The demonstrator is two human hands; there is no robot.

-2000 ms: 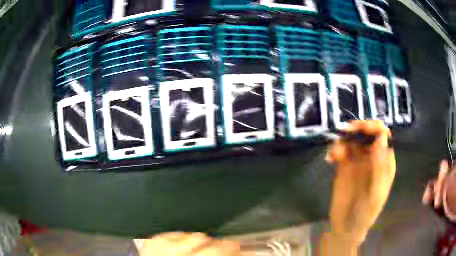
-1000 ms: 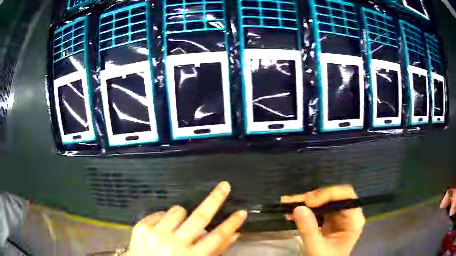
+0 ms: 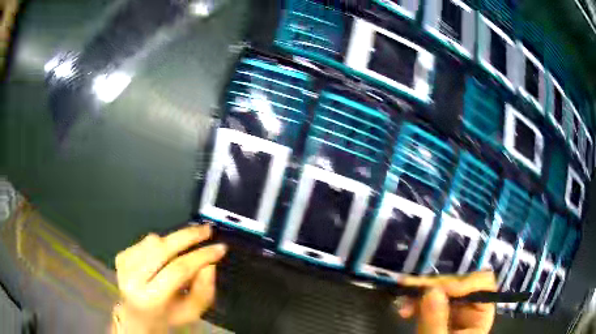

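Observation:
A shiny black blister tray (image 3: pixel 278 244) holds rows of teal front housings (image 3: pixel 242 182) with white screen bezels. My left hand (image 3: pixel 166 274) is at the tray's near left corner, with thumb and fingertips at the dark edge. Blur hides whether they pinch the tray, the sheet or nothing. My right hand (image 3: pixel 451 297) grips a thin black pen-like tool (image 3: pixel 490 297) at the tray's near edge, by the bottom of the bezels. The tool's tip is not clear. A dark die-cut sheet (image 3: pixel 294 293) lies between my hands, in front of the tray.
The dark green bench mat (image 3: pixel 131 143) runs left of the tray, with bright reflections at the upper left. A yellowish line (image 3: pixel 72 258) runs along the bench edge at the lower left. More housings stand in rows behind, toward the upper right.
The view has turned, so the tray now slants down to the right. My left hand has moved from above the sheet to the tray's left corner. My right hand has moved to the tray's near edge, still with the tool.

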